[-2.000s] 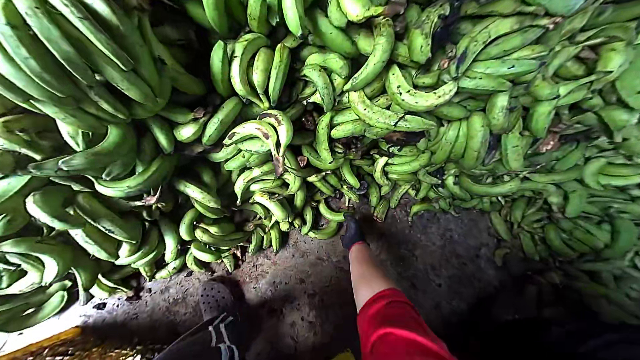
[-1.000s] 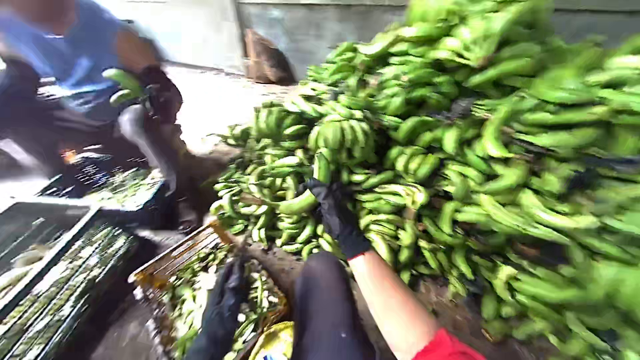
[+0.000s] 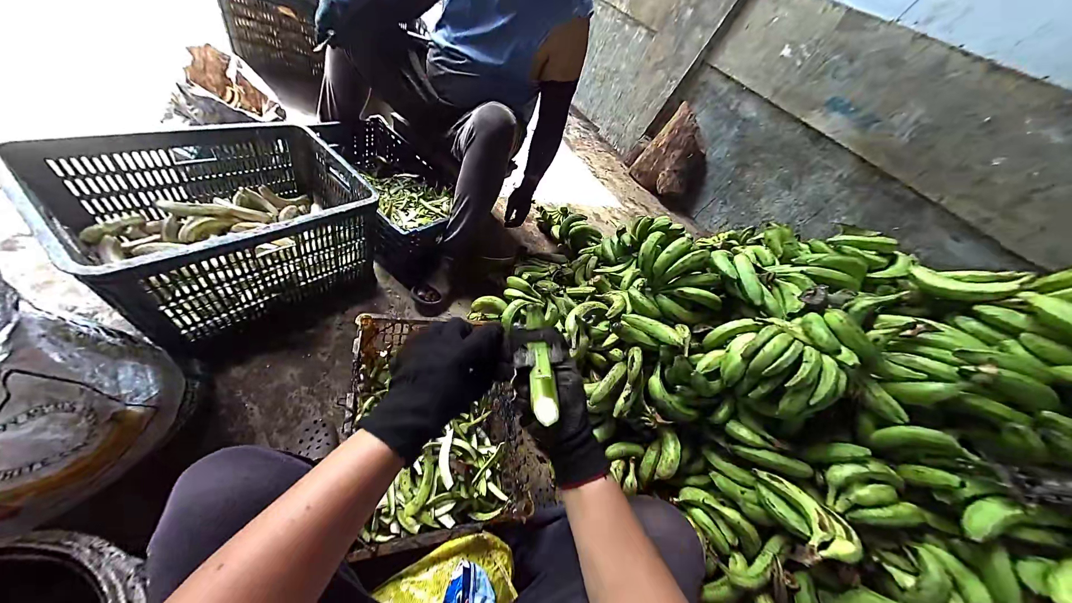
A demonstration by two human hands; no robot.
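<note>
My right hand (image 3: 565, 419), in a black glove, grips a green plantain (image 3: 543, 377) whose near end is cut and pale. A small peeler-like tool (image 3: 536, 353) lies across the fruit; which fingers hold it is unclear. My left hand (image 3: 440, 373), also black-gloved, is closed close beside the plantain's far end; whatever it may hold is hidden. Beneath both hands stands a crate (image 3: 362, 356) with green and white peel strips (image 3: 440, 469) in it. A big heap of green plantains (image 3: 779, 360) spreads to the right.
A dark plastic crate (image 3: 251, 243) at the left holds peeled plantains (image 3: 201, 222). Beyond it a co-worker (image 3: 494, 75) sits by another crate of peels (image 3: 410, 201). A filled sack (image 3: 75, 410) lies left, a yellow bag (image 3: 461, 569) between my knees, and a wall (image 3: 837, 126) stands behind the heap.
My right hand has come from the heap to above the peel crate with a plantain. My left hand has risen beside it. The view has swung toward the crates and co-worker.
</note>
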